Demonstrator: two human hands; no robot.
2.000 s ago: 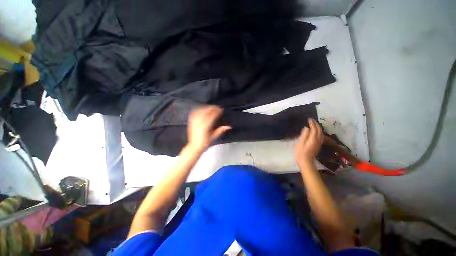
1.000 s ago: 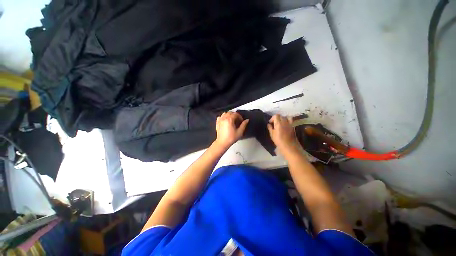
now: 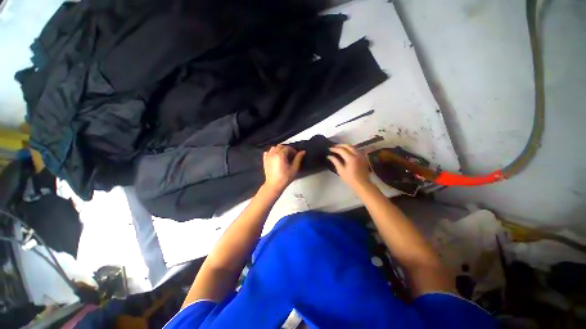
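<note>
Black trousers (image 3: 193, 172) lie across the white table in front of me, with a leg running to the right under my hands. My left hand (image 3: 281, 165) is on the leg near its right end, fingers bent onto the cloth. My right hand (image 3: 349, 164) holds the cloth at the leg's end, fingertips bent over it. The steam iron (image 3: 399, 168) rests just right of my right hand, with its orange-red hose sleeve (image 3: 466, 179) behind it.
A large black garment pile (image 3: 212, 71) covers the far side of the table (image 3: 411, 83). Two thin dark strips lie right of centre. A grey-green hose (image 3: 537, 96) hangs by the wall on the right. Dark cloth (image 3: 53, 215) and metal parts are at the left.
The leg's right end has been drawn back to the left and folded or bunched under my hands. My right hand has moved left, away from the iron. The camera view has shifted and turned a little.
</note>
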